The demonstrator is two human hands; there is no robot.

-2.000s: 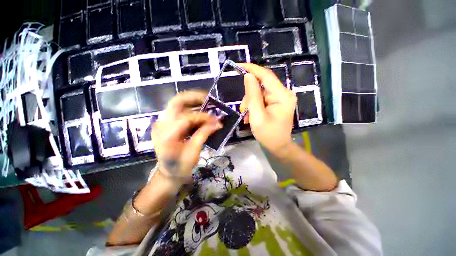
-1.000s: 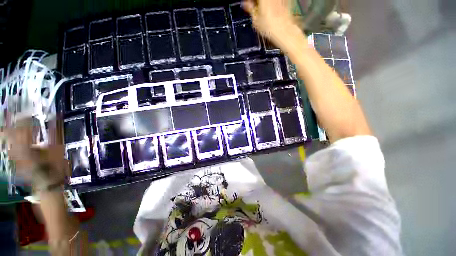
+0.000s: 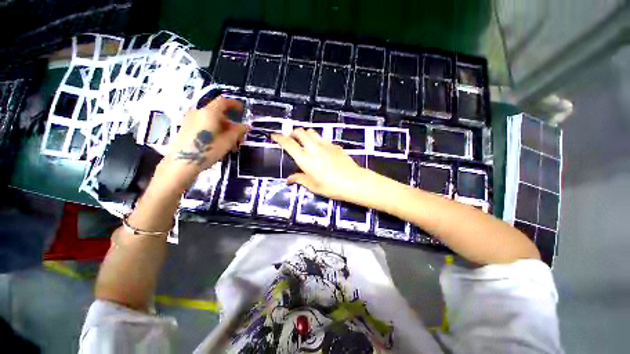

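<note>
The sticker sheet lies across the parts tray, with open white frames along its upper row and black rectangles below. My left hand is at the sheet's upper left corner, fingers curled; whether they pinch the sheet is unclear. A small dark patch shows at these fingertips. My right hand rests over the sheet's middle, palm down, fingers and thumb apart, hiding some cells. Clear-edged plastic parts stand in the tray's pockets below the sheet.
White waste matrix is heaped at the left, with a crumpled black lump on it. A stack of sticker sheets lies at the right table edge. A red object is below the table's left side.
The framed part held between my hands two seconds ago is gone from them. My right hand has come down from the tray's top right, my left hand from the waste heap, both to the sheet.
</note>
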